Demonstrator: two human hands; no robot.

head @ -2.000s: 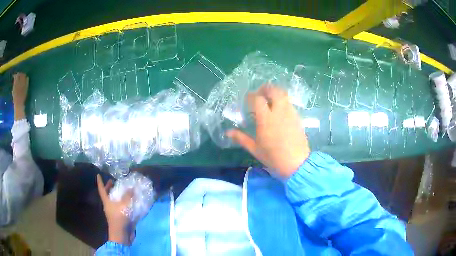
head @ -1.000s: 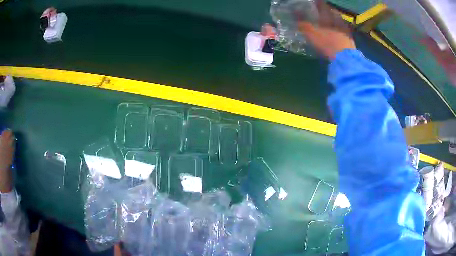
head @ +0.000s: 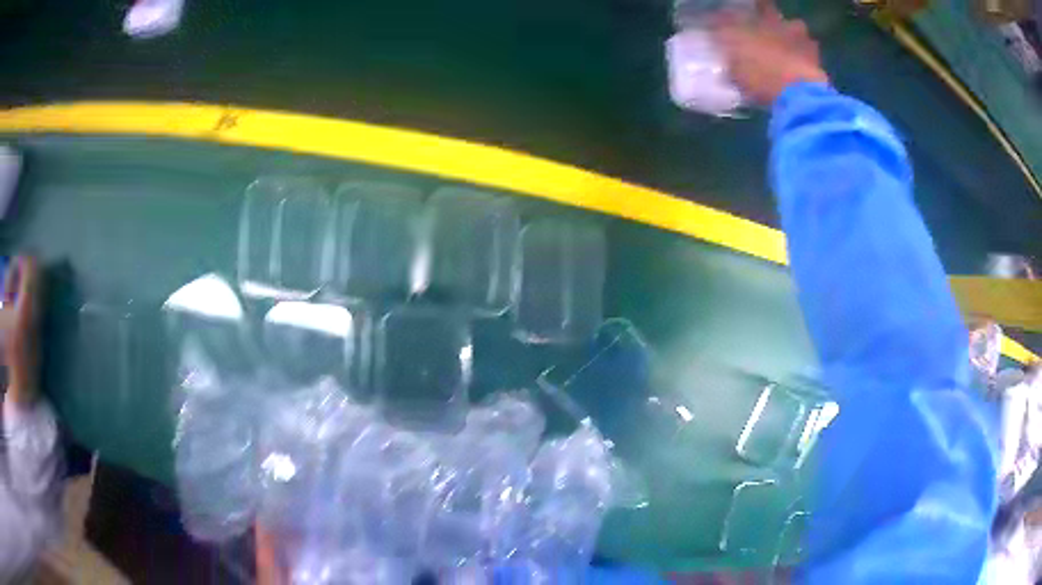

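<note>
My right hand (head: pixel 768 55), blurred, reaches over the dark belt at the top right. Its fingers overlap the right side of a white product (head: pixel 699 75); whether they grip it is unclear. A clear, blurred piece (head: pixel 711 11) shows at the fingertips, against the top edge. A heap of clear plastic bags (head: pixel 400 486) lies along the near side of the green bench. Clear trays (head: pixel 469 246) lie in rows behind the bags. Only a small part of my left hand (head: pixel 270 554) shows at the bottom edge, mostly hidden by the bags, so its grip cannot be seen.
A yellow rail (head: pixel 457 154) divides the bench from the dark belt (head: pixel 400 57). Another white product (head: pixel 153 16) is on the belt at top left. More clear trays (head: pixel 768 421) lie right of centre. Another person's hand (head: pixel 23 326) is at the left edge. Whitish pieces (head: pixel 1020 429) are at far right.
The view first swung up towards the belt, then shifted slightly. My right hand left the bench bags, carried clear film over the belt, and now touches a white product. My left hand became mostly hidden.
</note>
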